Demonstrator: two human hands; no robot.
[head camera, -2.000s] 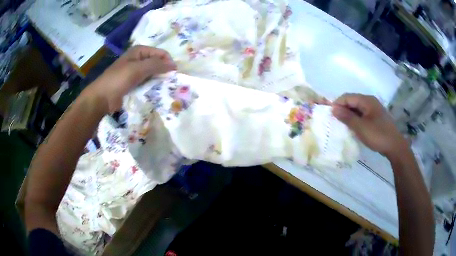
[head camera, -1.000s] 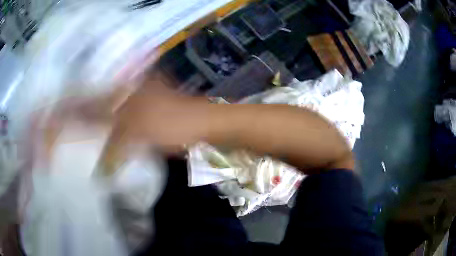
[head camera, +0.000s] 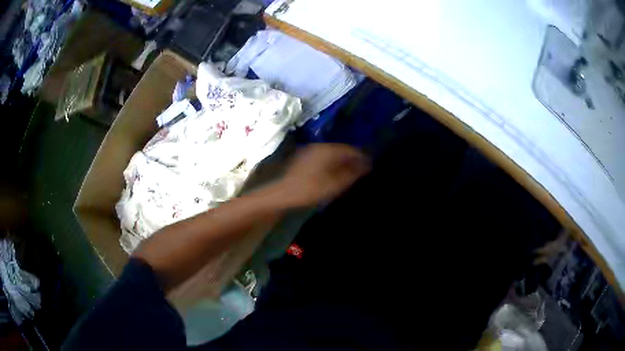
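Observation:
My left hand (head camera: 329, 171) is blurred over the dark area in front of my lap, just right of the box. Its fingers look curled, and no cloth shows in it, but the blur hides whether it holds something small. A heap of cream floral fabric (head camera: 212, 137) with small red and purple flowers lies in an open brown cardboard box (head camera: 103, 171) at left. My forearm crosses the lower part of the box. My right hand is out of the picture.
A white machine table (head camera: 411, 55) with a wooden edge curves along the upper right. A metal plate (head camera: 582, 96) is set in it. A stack of pale folded cloth (head camera: 301, 68) sits between box and table. A plastic bag (head camera: 517, 325) shows at the lower right.
The view has swung from the table to the box at left. The floral garment both hands held stretched over the table is no longer in view. My right hand has left the picture.

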